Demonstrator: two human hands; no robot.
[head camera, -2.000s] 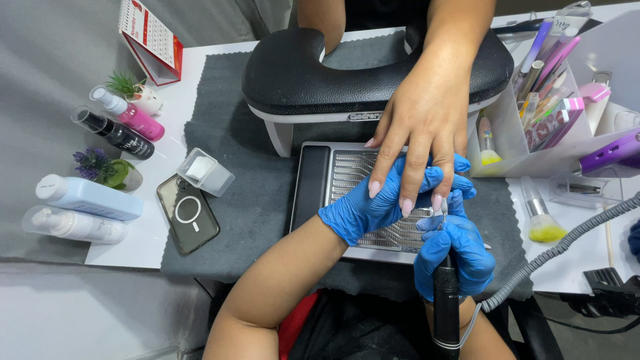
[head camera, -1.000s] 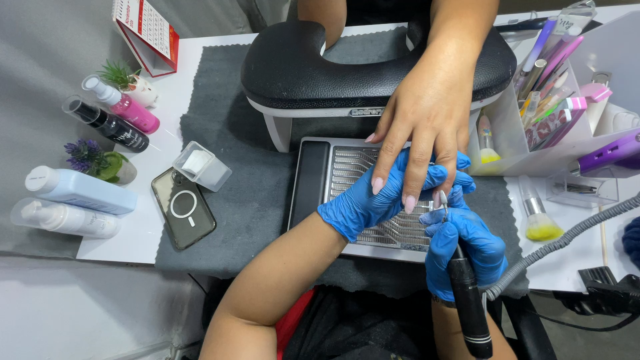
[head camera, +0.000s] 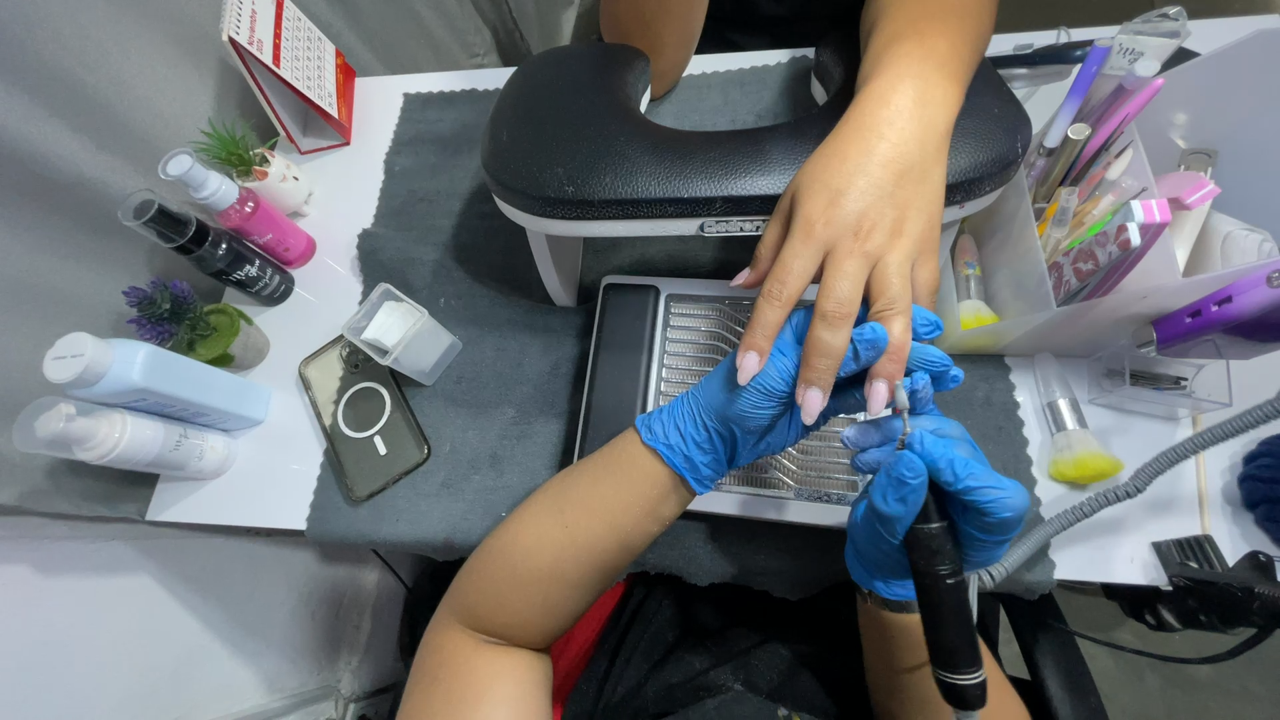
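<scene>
My left hand (head camera: 740, 400), in a blue glove, reaches under the fingers of another person's hand (head camera: 850, 260) and holds one of them. In my right hand (head camera: 940, 500), also gloved, is a black electric nail drill (head camera: 940, 600), its pale bit (head camera: 901, 398) close beside a pink-tinted fingernail (head camera: 877, 397); whether they touch cannot be told. The other person's forearm lies across a black padded hand rest (head camera: 640, 150). Under the hands sits a nail dust collector (head camera: 618, 370) with a metal grille.
A phone (head camera: 365, 430) and a clear plastic box (head camera: 405, 335) lie on the grey mat (head camera: 480, 440). Several bottles (head camera: 160, 380) stand at the left. To the right are a tool organizer (head camera: 1020, 250), a yellow-tipped brush (head camera: 1080, 440) and the drill's coiled cord (head camera: 1130, 485).
Compared with two seconds ago, the drill's handle end has swung to the right. My left hand still holds the other person's fingers, in nearly the same place.
</scene>
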